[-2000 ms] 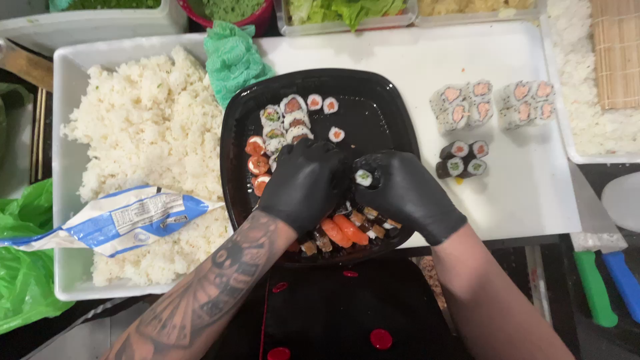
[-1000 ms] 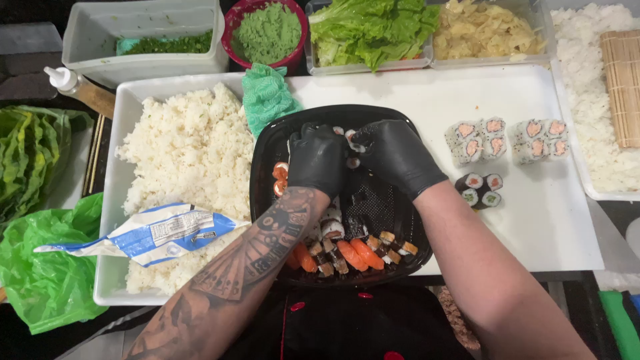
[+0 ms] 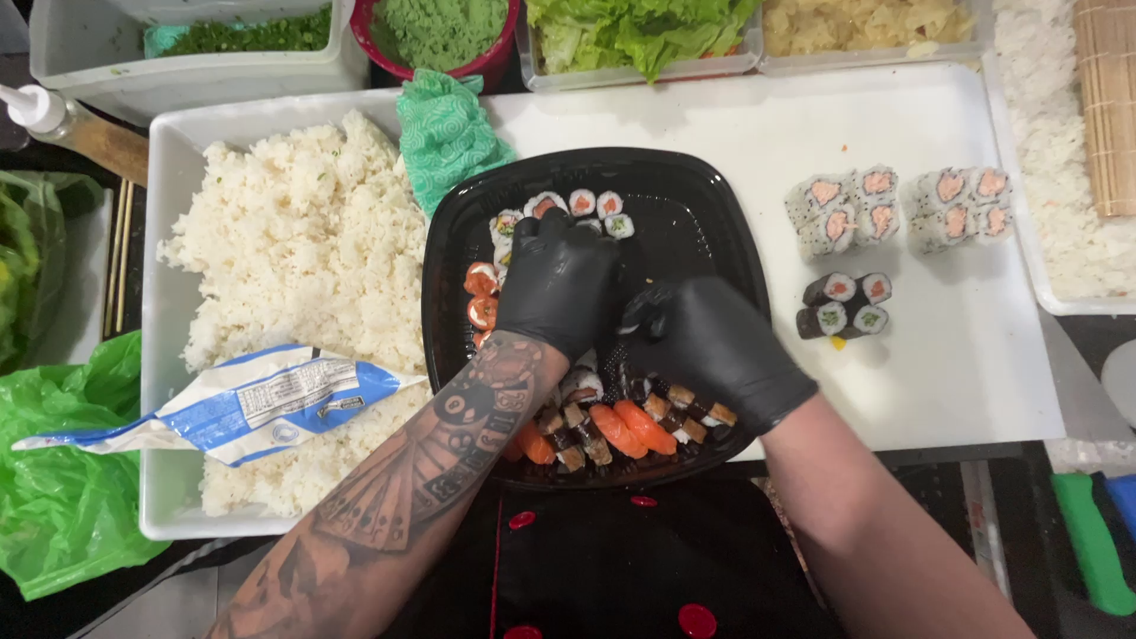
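Observation:
A black plastic tray [image 3: 701, 191] lies before me, holding sushi rolls, salmon nigiri [image 3: 632, 428] and topped nigiri along its near side. My left hand [image 3: 561, 275], in a black glove, is over the tray's left half with its fingertips down among the small rolls [image 3: 582, 203] at the far side; whether they grip one is hidden. My right hand [image 3: 701, 342], also gloved, is curled over the right half, and its fingertips face the left hand; what they hold cannot be seen. To the right on the white cutting board [image 3: 932, 364] sit uramaki pieces [image 3: 836, 211] and nori-wrapped rolls [image 3: 843, 306].
Left stands a white tub [image 3: 160, 399] of rice with a blue-and-white packet [image 3: 275, 399] on it. A green cloth [image 3: 448, 133] touches the black tray. Containers of lettuce [image 3: 639, 35] and green paste [image 3: 439, 31] line the back. A green-handled tool [image 3: 1092, 541] lies at right.
Both hands were at the tray's far side one second ago; my right hand has come back nearer to me. Small rolls at the far side now show beyond my left hand.

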